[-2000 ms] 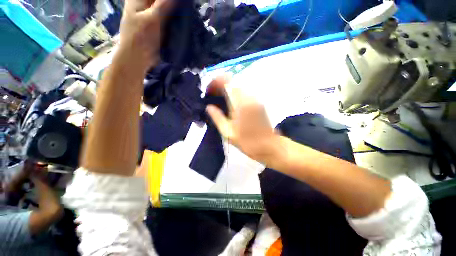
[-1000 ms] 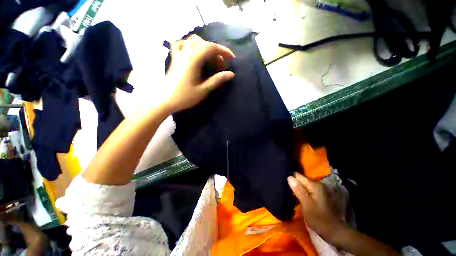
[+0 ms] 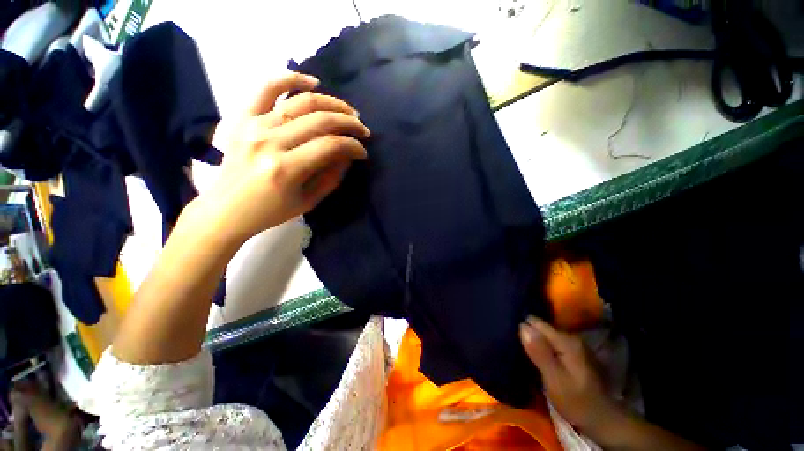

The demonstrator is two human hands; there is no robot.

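Note:
A dark navy fabric panel (image 3: 432, 176) lies over the table's front edge and down onto the orange apron (image 3: 441, 410) on my lap. Its far edge is uneven and lies on the white table. A fine pale thread shows on its lower middle. My left hand (image 3: 304, 145) is on the panel's left side, fingers bent; whether they grip cloth is not clear. My right hand (image 3: 564, 365) holds the panel's lower right edge, thumb on top, the other fingers partly hidden.
Heaped navy pieces with white parts (image 3: 106, 97) lie at the left, over a yellow cloth. Black shears (image 3: 749, 62) and a dark cord (image 3: 617, 63) lie at the upper right. The green table edge (image 3: 670, 172) crosses in front. Another person's hand shows at the lower left.
The view has turned from the machine to the panel. Since one second ago, my left hand has shifted left and its fingers have straightened somewhat. My right hand stays at the panel's lower edge.

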